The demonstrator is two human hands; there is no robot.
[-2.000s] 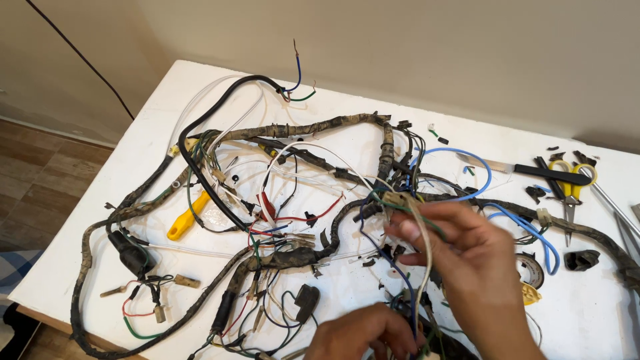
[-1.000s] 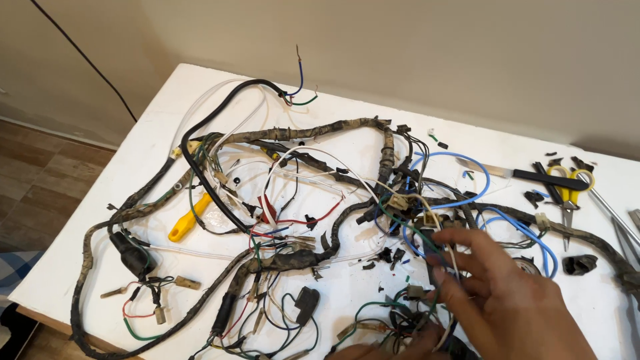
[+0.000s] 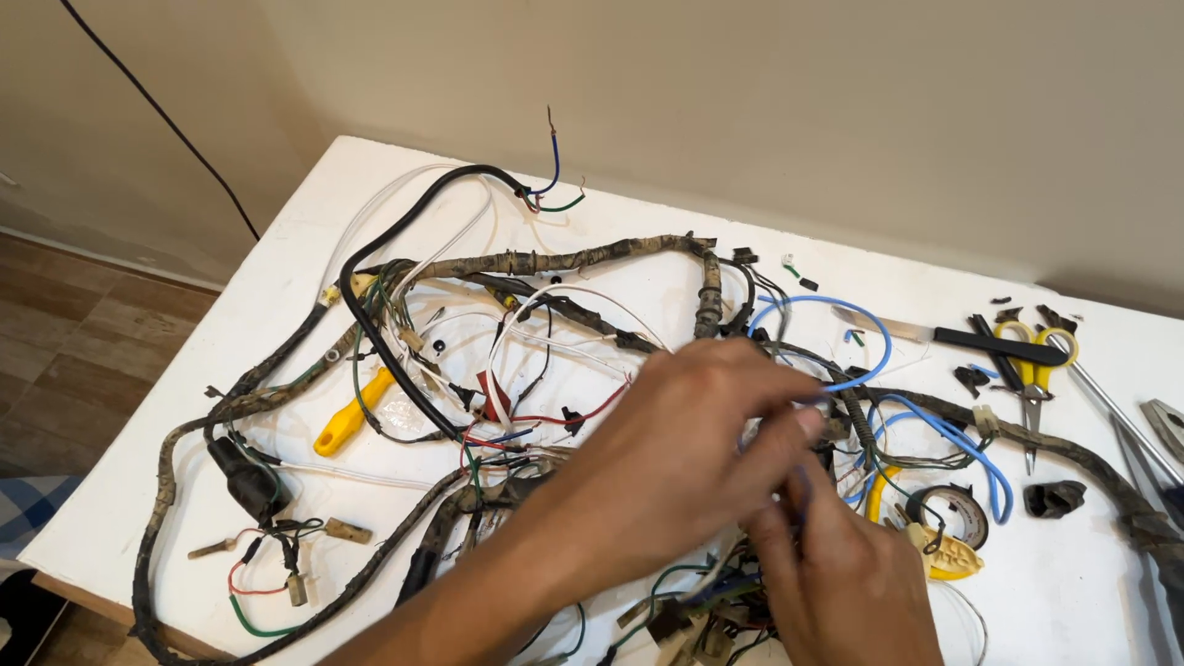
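Observation:
A taped wiring harness (image 3: 610, 252) with several loose wires and connectors spreads over a white table. My left hand (image 3: 684, 435) reaches across the harness from the bottom, its fingers bent near the tips of my right hand (image 3: 823, 546). A dark blue wire (image 3: 801, 490) runs between the fingers of my right hand, which are closed on it. What my left fingertips hold is mostly hidden and blurred. Below the hands lies a bundle of wires and connectors (image 3: 712, 610). Light blue wire (image 3: 962, 444) loops to the right of the hands.
At the right lie a black-handled knife (image 3: 980, 342), yellow-handled scissors (image 3: 1033, 398), a roll of tape (image 3: 953, 516), a metal rod (image 3: 1124, 416) and tape scraps (image 3: 1054, 499). A yellow handle (image 3: 353, 413) lies at the left, inside the harness loop. A wall (image 3: 740, 120) stands behind the table (image 3: 305, 203).
My left hand, low at the bottom edge two seconds ago, now reaches up over the middle of the harness. My right hand has moved down, and the two hands meet.

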